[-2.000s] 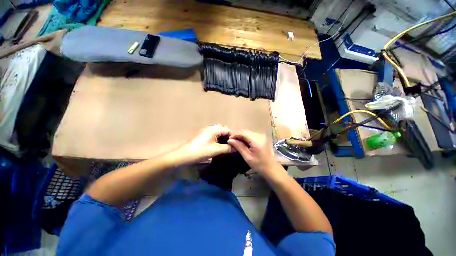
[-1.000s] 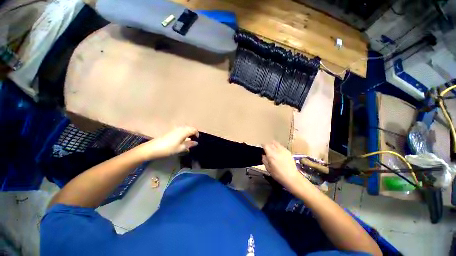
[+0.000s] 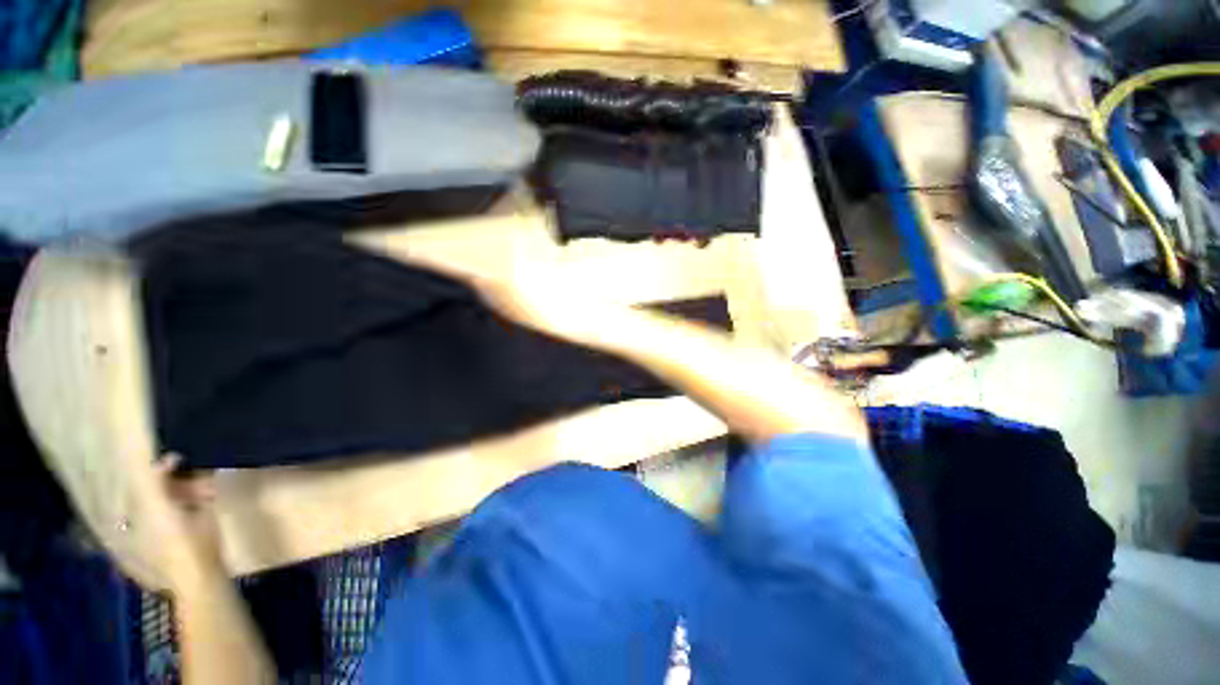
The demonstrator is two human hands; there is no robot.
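Note:
A black garment piece [image 3: 335, 355] lies spread on the tan board [image 3: 294, 515], wide at the left and tapering to the right, with slight creases. My left hand [image 3: 190, 493] is at its lower left corner, fingers on the edge, blurred. My right hand [image 3: 515, 295] is over the middle of the cloth, arm reaching across it; its fingers are blurred and their hold cannot be told. The steam iron [image 3: 836, 359] rests at the board's right end, blurred and partly hidden.
A pressed black stack [image 3: 656, 181] lies at the back. A grey padded board [image 3: 442, 127] behind bears a phone [image 3: 339, 121] and a small pale bar [image 3: 278, 142]. Right of me, a blue crate [image 3: 937, 419] is heaped with black pieces. A green bottle [image 3: 997, 296] is further right.
The black piece, earlier hanging at the board's front edge near my hands, now lies spread on the board. My left hand has moved left, my right hand inward over the cloth.

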